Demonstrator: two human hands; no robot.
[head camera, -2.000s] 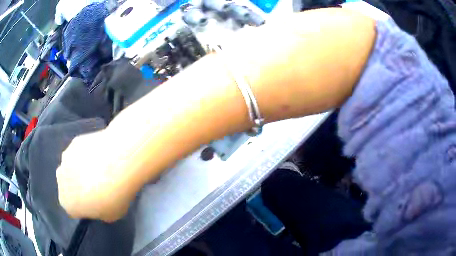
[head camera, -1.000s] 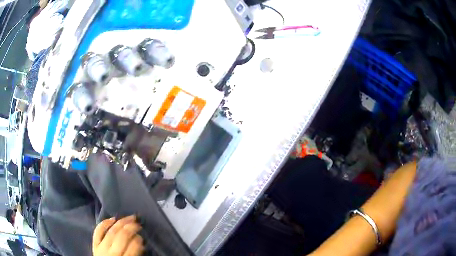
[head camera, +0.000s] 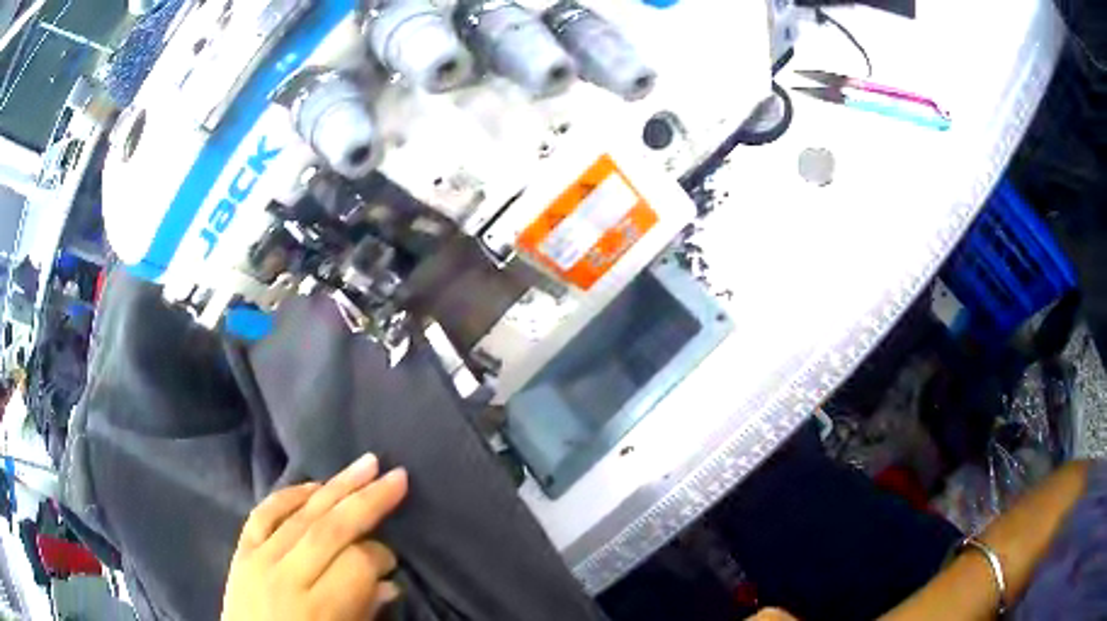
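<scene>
A dark grey garment (head camera: 401, 485) lies over the left of the machine table, its upper part at the presser foot and needle area (head camera: 376, 279) of the white and blue JACK overlock machine (head camera: 225, 200). My left hand (head camera: 318, 546) lies on the garment below the foot, fingers partly curled; its thumb is hidden, so its grip is unclear. My right forearm, with a silver bangle, comes in at the lower right. Only a sliver of my right hand (head camera: 772, 615) shows at the bottom edge; the rest is cut off.
A grey rectangular recess (head camera: 607, 370) is beside the foot, below an orange label (head camera: 588, 222). Thread snips (head camera: 880, 100) lie on the table at upper right. The ruler-marked table edge (head camera: 777, 431) curves past a blue crate (head camera: 1014, 261).
My right arm has swung from across the garment to the lower right. My left hand has come into view on the cloth. The view has shifted, showing the machine head and the foot.
</scene>
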